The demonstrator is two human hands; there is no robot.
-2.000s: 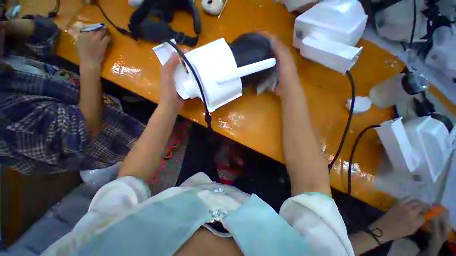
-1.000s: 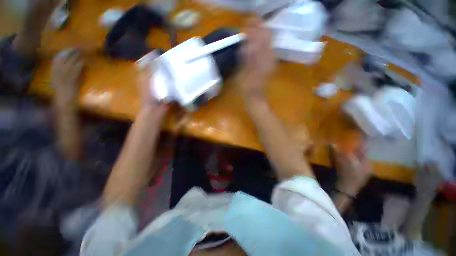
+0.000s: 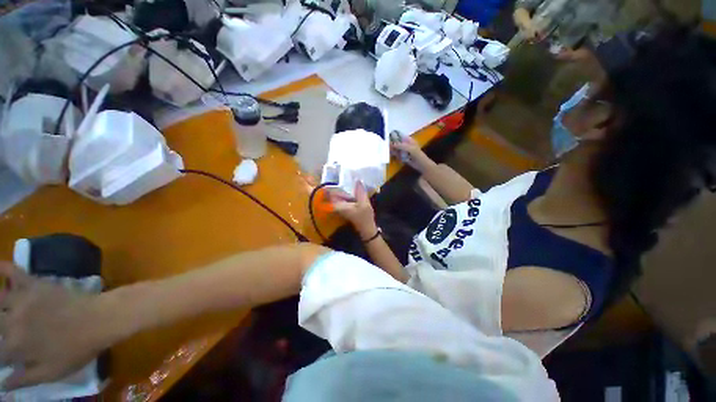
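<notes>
A white-and-black security camera [image 3: 59,257] lies at the lower left, on or just over the orange bench, its black head toward the back. My right hand [image 3: 43,326] reaches in from the right and is over this camera, cut off by the left edge and partly blurred. I cannot tell whether its fingers grip the camera. My left hand is out of the picture. The lower part of the camera is partly hidden by my right hand.
A neighbour at the right holds another camera [image 3: 357,157]. A camera with a black cable [image 3: 122,157], a clear bottle [image 3: 250,133] and a white wad [image 3: 245,172] stand on the orange bench [image 3: 212,212]. Several more cameras are piled along the back.
The view has swung to the right, bringing the neighbour and piled cameras in. My right hand and the camera now show at the left edge; my left hand has left the picture.
</notes>
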